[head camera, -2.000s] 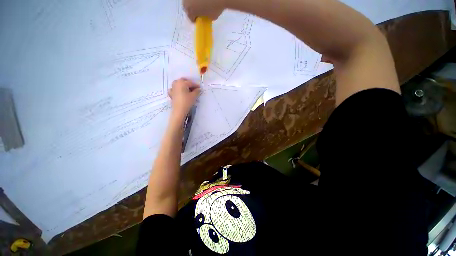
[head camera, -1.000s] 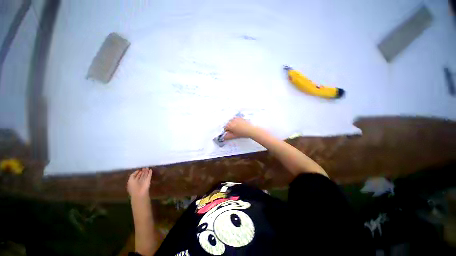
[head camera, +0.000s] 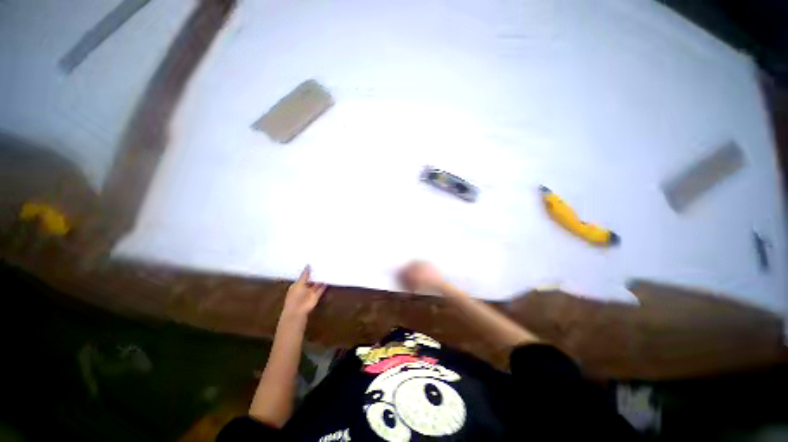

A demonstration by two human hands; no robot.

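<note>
The large white sheet (head camera: 371,198) covers the brown table and is washed out by glare. My left hand (head camera: 304,296) is at its near edge, one finger pointing up, holding nothing visible. My right hand (head camera: 421,276) is blurred at the near edge, right of my left hand; its fingers cannot be made out. A handled weight (head camera: 449,184) lies on the sheet beyond my hands. The yellow cutting knife (head camera: 577,221) lies on the sheet to the right, touched by neither hand.
A grey-beige flat weight (head camera: 294,110) lies at left on the sheet, another (head camera: 704,176) at right. A long narrow bar (head camera: 105,34) is on a separate white sheet at upper left. A second yellow tool (head camera: 45,217) lies at far left. A small dark object (head camera: 760,250) is near the right edge.
The view has shifted. The yellow knife was in my right hand, then lay on the sheet. My right hand has let go of the handled weight and moved back to the near edge.
</note>
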